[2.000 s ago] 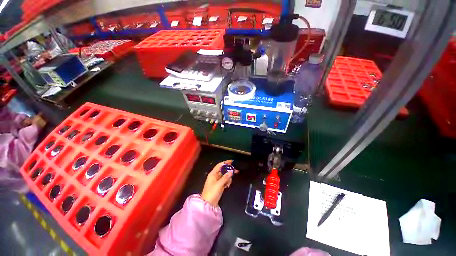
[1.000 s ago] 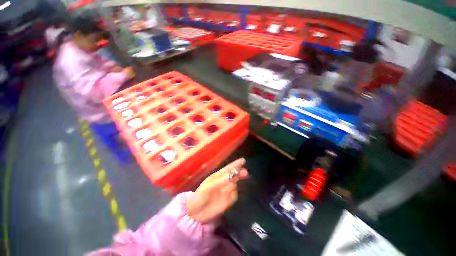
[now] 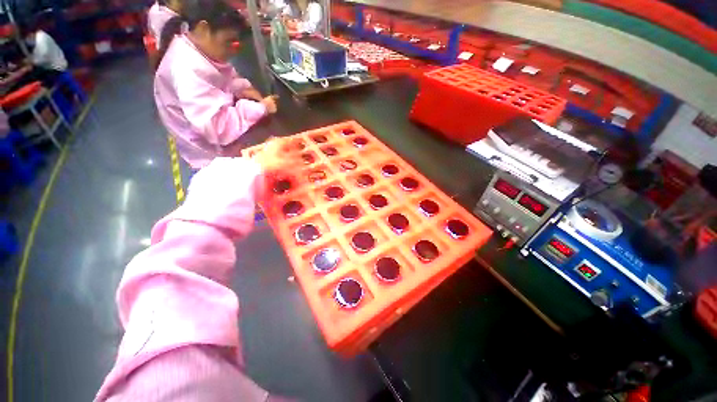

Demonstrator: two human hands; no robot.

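Note:
The red-orange parts tray [image 3: 369, 314] stands in front of me, with round dark workpieces [image 3: 349, 292] in several square pockets. Some have shiny silver rims. My left arm in a pink sleeve reaches over the tray's far left part. My left hand [image 3: 281, 157] is blurred there, above or in the far left pockets, and its fingers and anything in them cannot be made out. My right hand is not in view. The red grip of the clamp fixture [image 3: 641, 392] shows cut off at the bottom right edge.
A grey-white power supply [image 3: 511, 206] and a blue controller box [image 3: 601, 263] with a tape roll [image 3: 593, 220] stand right. Another red tray block [image 3: 456, 106] is behind. A person in pink [image 3: 206, 98] sits beyond the tray.
The view has swung left, so the fixture has slid to the lower right edge and the record sheet is out of view. My left hand has moved from beside the fixture to the tray's far left part.

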